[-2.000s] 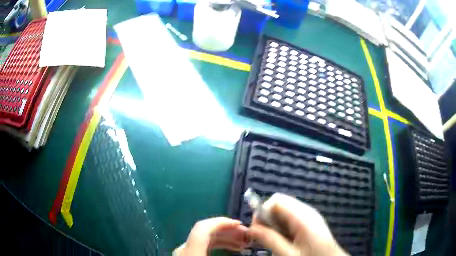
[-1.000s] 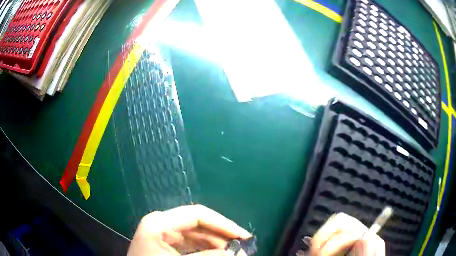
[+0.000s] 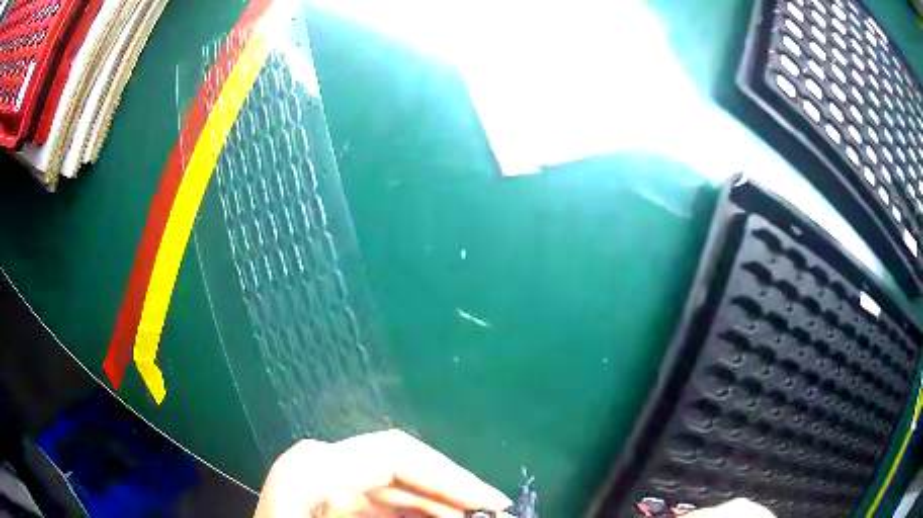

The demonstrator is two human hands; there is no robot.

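My left hand (image 3: 380, 476) is at the bottom edge, partly cut off, its fingertips together on a small dark part (image 3: 481, 514), mostly hidden. A crumpled clear-grey film scrap (image 3: 526, 500) is just right of the fingertips. My right hand (image 3: 721, 509) shows only as a sliver at the bottom edge, over the near black tray (image 3: 810, 374); its hold is hidden. Small shiny, reddish bits (image 3: 653, 506) show left of it. The tray's scalloped pockets look mostly empty. A clear carrier sheet (image 3: 288, 212) with rows of oval outlines lies left, over part of the coloured tape.
The far black tray (image 3: 845, 86) has pale round parts in its pockets. A glaring white sheet (image 3: 567, 91) lies at the top middle. Red tray (image 3: 30, 61) and stacked sheets (image 3: 106, 86) are at upper left. Red and yellow tape (image 3: 182, 218) marks the mat. Something blue is below left.
The view has moved closer to the mat and shifted. My right hand has dropped almost out of the picture; the light-coloured tool seen in it earlier no longer shows. My left hand still pinches the part.
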